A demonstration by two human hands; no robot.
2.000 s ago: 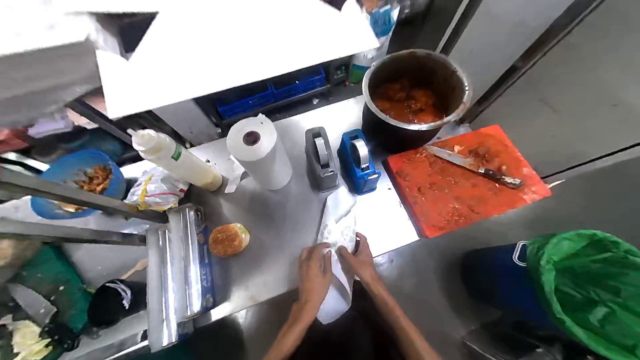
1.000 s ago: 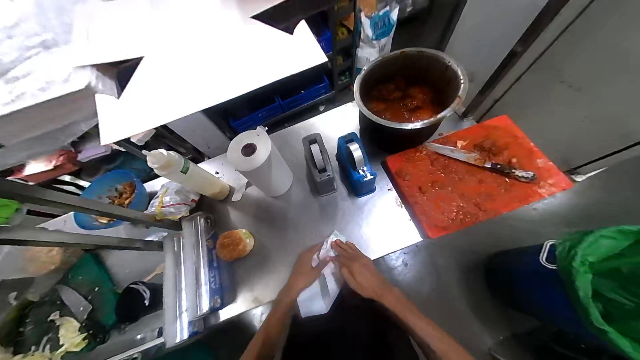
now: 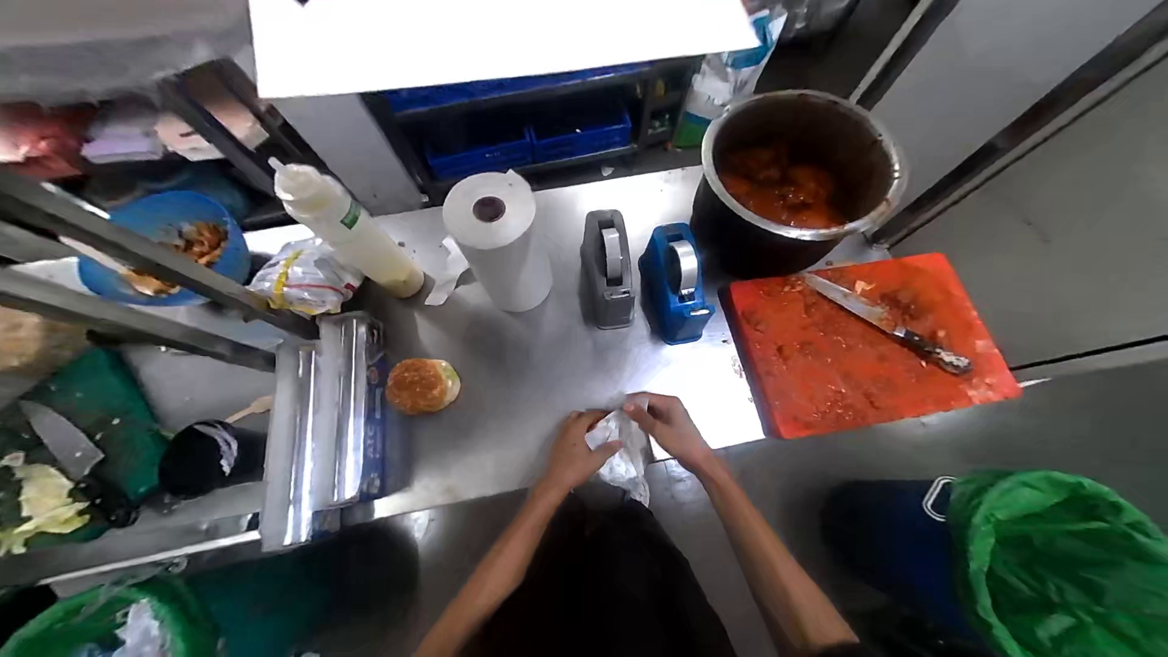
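Between my hands, at the front edge of the steel counter, hangs a thin white crumpled sheet or bag [image 3: 625,449]. My left hand [image 3: 584,449] grips its left side, and my right hand [image 3: 666,426] pinches its upper right edge. Beyond them stand a grey tape dispenser [image 3: 608,269] and a blue tape dispenser [image 3: 676,285]. A bun [image 3: 422,386] with a bit of green at its side lies to the left of my hands. What may be inside the white piece is hidden.
A white roll [image 3: 511,260], a squeeze bottle [image 3: 351,233] and foil or film boxes [image 3: 342,411] stand left. At right are a deep pot [image 3: 803,182] of red food, a red cutting board [image 3: 821,365] bearing a knife [image 3: 885,324], and a green-lined bin [image 3: 1058,557].
The white piece hung long and flat two seconds ago; it is now shorter and crumpled between my hands. Both hands have stayed on it.
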